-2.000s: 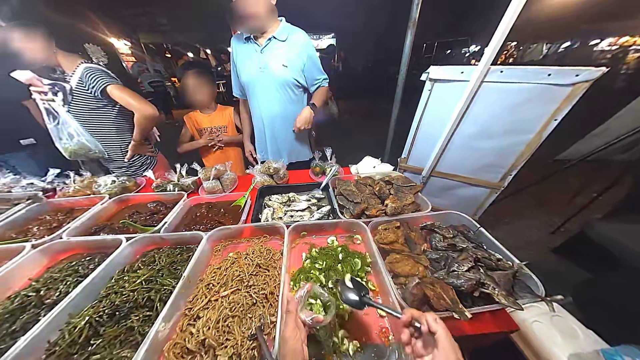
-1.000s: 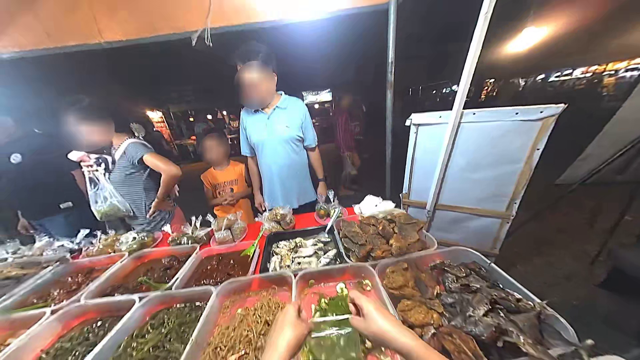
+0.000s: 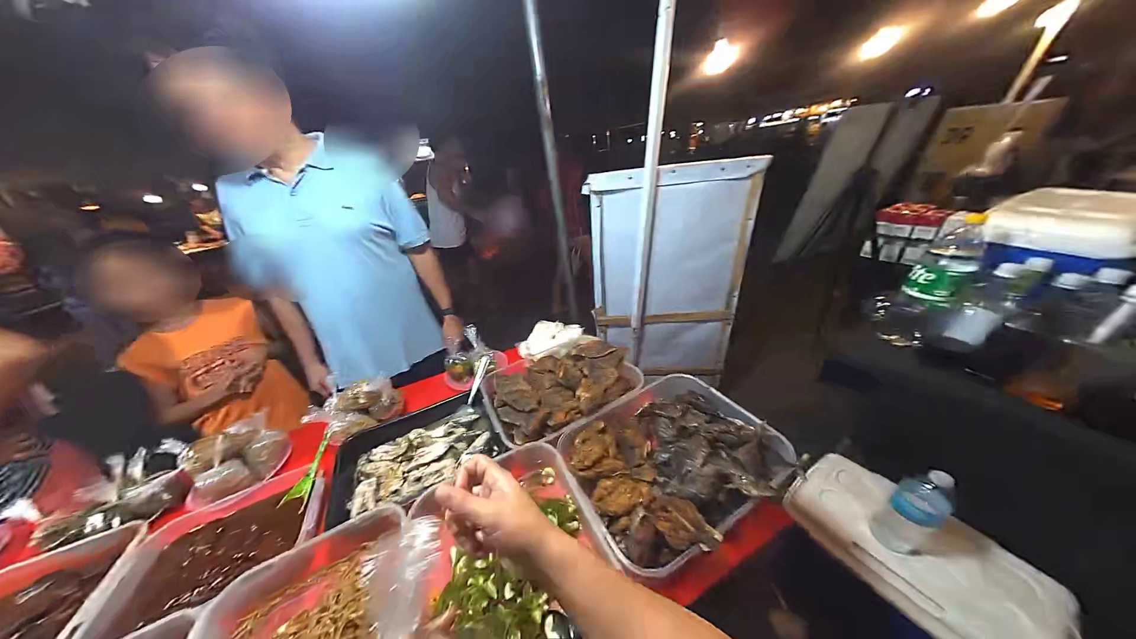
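My right hand (image 3: 493, 510) is raised over the tray of sliced green vegetables (image 3: 497, 590), its fingers curled; whether something thin is between them cannot be made out. At the bottom edge only a few fingertips of my left hand (image 3: 439, 623) show, at a clear plastic bag (image 3: 419, 555) that stands up between the green tray and the tray of thin brown strips (image 3: 311, 595). The bag is blurred and its lower part is out of view. A dark, shiny rounded thing, perhaps a spoon, lies at the lower right of the greens.
Trays of dark fried fish (image 3: 710, 444), brown fried pieces (image 3: 559, 390), silvery fish (image 3: 426, 461) and dark sauced food (image 3: 222, 541) surround the greens. Bagged food lines the far edge. A person in blue (image 3: 333, 257) and a smaller person in orange stand opposite. A bottle (image 3: 919, 510) stands on a white cooler lid (image 3: 941, 568).
My hands, together at a bag of greens one second ago, are now apart, the right one raised. Two seconds ago my right hand held a dark spoon. The view has swung right.
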